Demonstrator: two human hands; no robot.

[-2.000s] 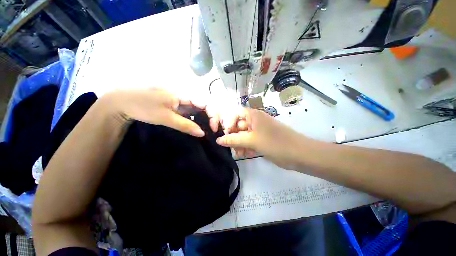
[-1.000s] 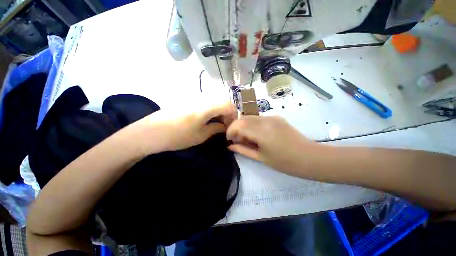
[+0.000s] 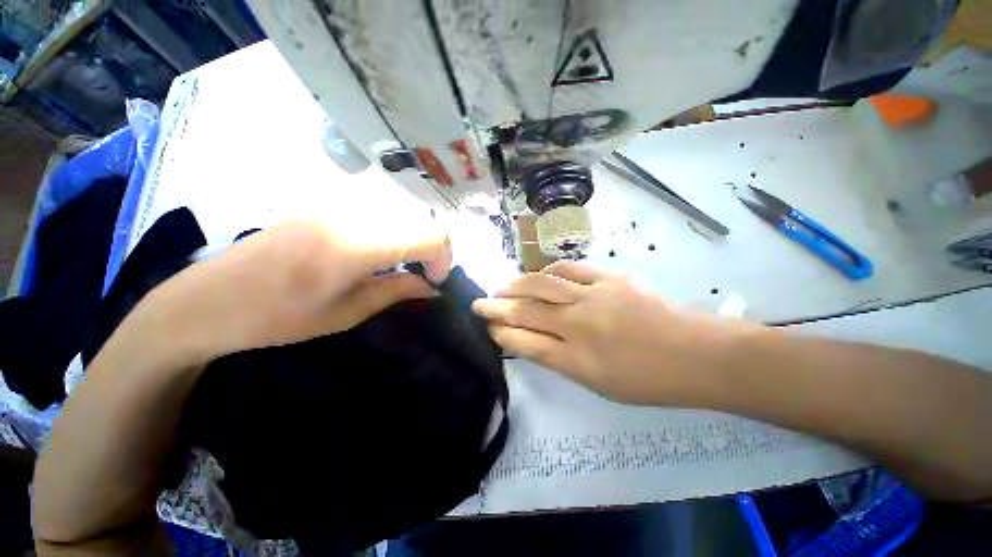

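The black garment piece (image 3: 348,413) lies over the table's front edge, left of the needle area. White lace trim (image 3: 201,495) hangs at its lower left. My left hand (image 3: 315,277) pinches the garment's upper edge between thumb and fingers. My right hand (image 3: 587,326) lies with extended fingertips at the edge of the cloth; whether it grips any is hidden. The sewing machine head (image 3: 522,76) stands above. The brown edge guide (image 3: 532,242) and cream ribbed knob (image 3: 566,230) are just beyond my right fingers. The needle area is washed out by glare.
Tweezers (image 3: 666,194) and blue-handled snips (image 3: 810,234) lie on the bed to the right, with an orange piece (image 3: 902,109) behind. A lined blue crate (image 3: 133,185) holding black pieces stands left. Another blue crate (image 3: 838,528) is below the table.
The view has shifted, so the machine head appears larger and further left. My left hand has drawn back left from the needle area with the cloth edge. My right fingers have straightened.
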